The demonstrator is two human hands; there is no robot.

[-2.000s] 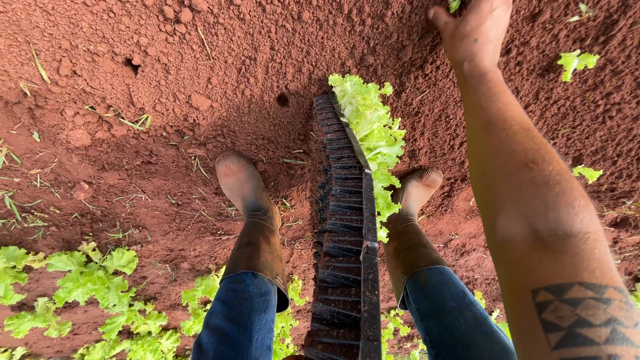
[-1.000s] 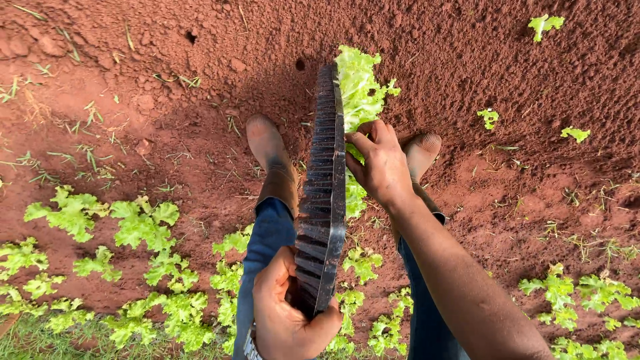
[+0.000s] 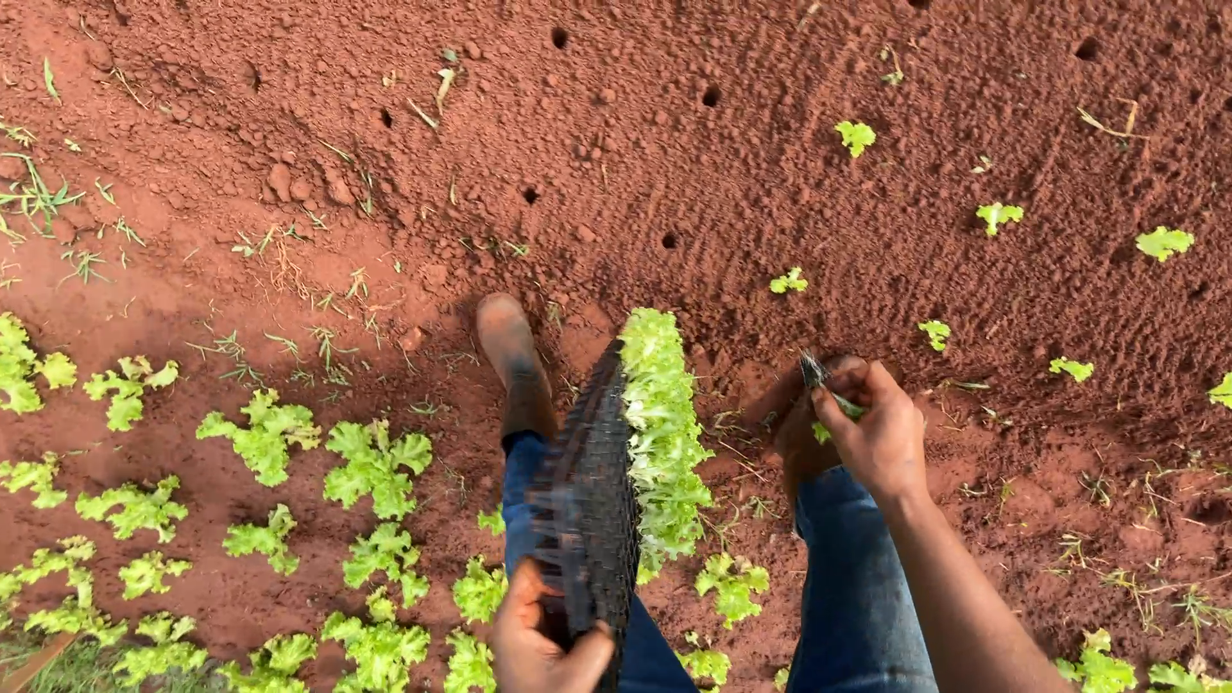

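Note:
My left hand (image 3: 551, 630) grips the near end of a black plastic seedling tray (image 3: 602, 481), which is tilted on its side and partly blurred. Dense light-green lettuce seedlings (image 3: 664, 443) stick out from the tray's right face. To the right of the tray, above a boot, my right hand (image 3: 871, 428) pinches one lettuce seedling plug (image 3: 818, 375) between thumb and fingers, its dark root end pointing up and left. Small planted seedlings (image 3: 856, 138) stand spaced out in the red soil at upper right.
Holes (image 3: 711, 95) dot the red soil ahead. Brown boots (image 3: 515, 361) stand at either side of the tray. Larger lettuce plants (image 3: 265, 438) grow at lower left, and a few more (image 3: 733, 587) between and behind the legs. Loose grass weeds (image 3: 34, 197) lie at left.
My right hand, at the seedlings on the tray a second ago, has moved right, away from the tray, with a seedling plug in it. More holes and planted seedlings show as the view shifts.

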